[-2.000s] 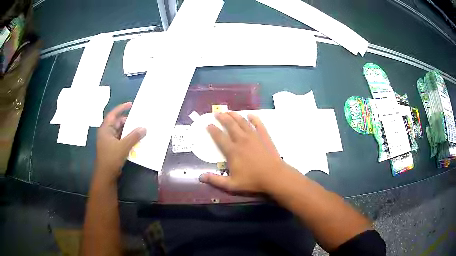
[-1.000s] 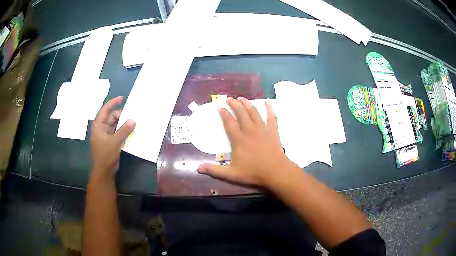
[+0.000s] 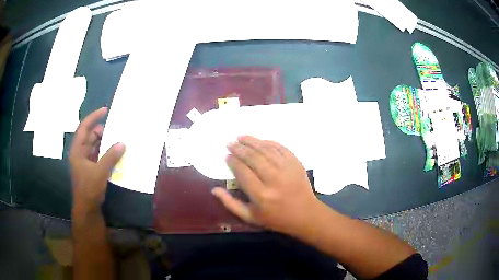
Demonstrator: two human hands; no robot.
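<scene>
A white die-cut card blank lies on the maroon board, its rounded end to the left and its wavy-edged part to the right. My right hand rests on the blank with fingers together and thumb apart; nothing shows gripped in it. A long white sticker strip runs from the upper area down to my left hand. The left thumb and fingers are at the strip's left edge near its lower end, where pale yellow spots show. Small yellow guide tabs sit around the blank.
White winged blanks lie at left. Green-patterned blanks lie at right, with another pile beside them. A wide white band lies crosswise behind the board. Another white strip is at the upper right, near metal rails.
The view has shifted, with the bench things higher and the left-hand items further left. My right hand has moved a little lower on the blank, its fingers closer together. The left hand stays at the strip.
</scene>
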